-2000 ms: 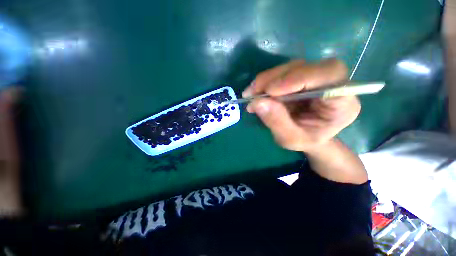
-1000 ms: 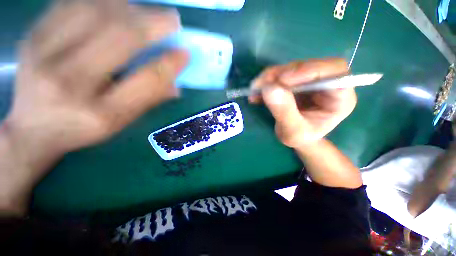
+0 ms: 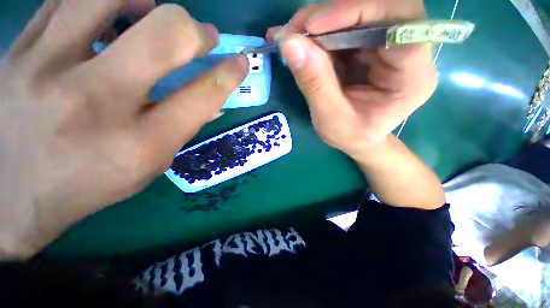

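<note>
My left hand [image 3: 114, 114], large and close to the camera, holds a light-blue plastic housing [image 3: 256, 90] with small dark holes and a slotted grille near its right end; fingers hide much of it. My right hand [image 3: 368, 78] holds silver tweezers [image 3: 356, 40] with a pale-green label, like a pen. The tweezers' tips are at the housing beside the holes; whether they hold an insert cannot be told. A shallow white and light-blue tray [image 3: 238, 172] below holds many small dark round inserts [image 3: 223, 150]. Loose dark inserts [image 3: 211, 198] lie on the green surface below it.
A thin white line [image 3: 403, 125] runs over the green bench [image 3: 338, 180] behind my right hand. At the right edge is a heap of small golden parts [image 3: 537, 99]. At lower right are another person's hand [image 3: 518, 240] and pale clothing [image 3: 482, 192].
The tweezers have moved from the tray up to the housing. My left hand has come in from the left with the housing and moved closer to my right hand.
</note>
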